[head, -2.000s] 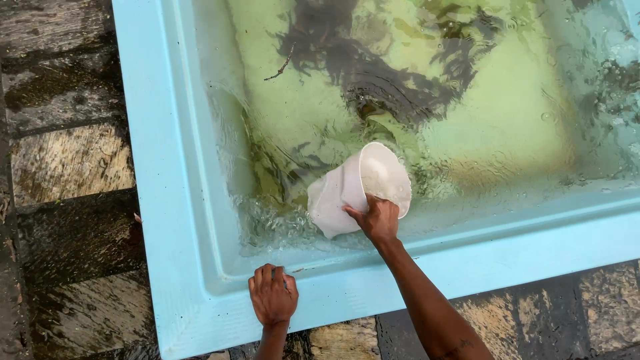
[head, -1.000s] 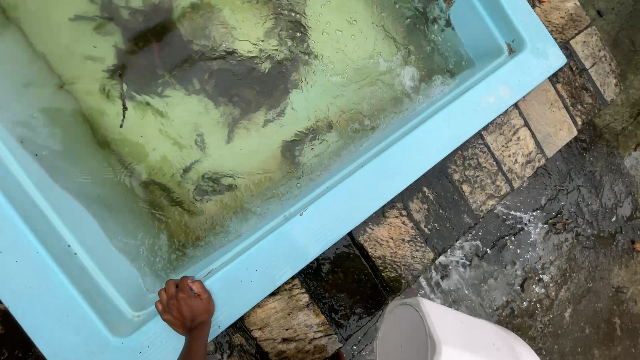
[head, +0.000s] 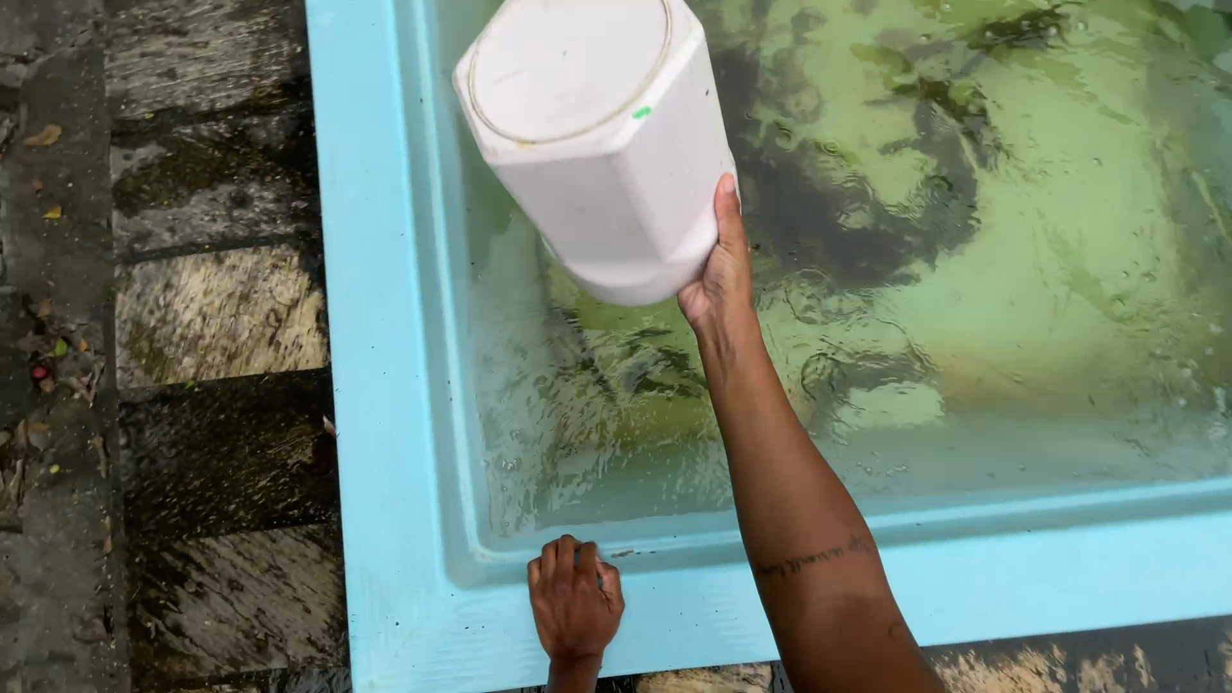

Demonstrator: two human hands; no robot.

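My right hand grips a white plastic container by its side near the lower end. The container is tilted over the water, its flat round-marked base facing up toward me and its mouth hidden. My left hand rests with curled fingers on the rim of a light blue tub, close to the near left corner. Greenish water fills the tub, with dark patches and ripples across it.
Wet stone paving blocks run along the tub's left side and below its near edge. Farther left lies a grey ground strip with fallen leaves. The tub's raised rim borders the water on the left and near sides.
One second ago the white container was outside the tub above the paving at lower right; now it is over the water. The left hand stays on the rim. The view has shifted markedly.
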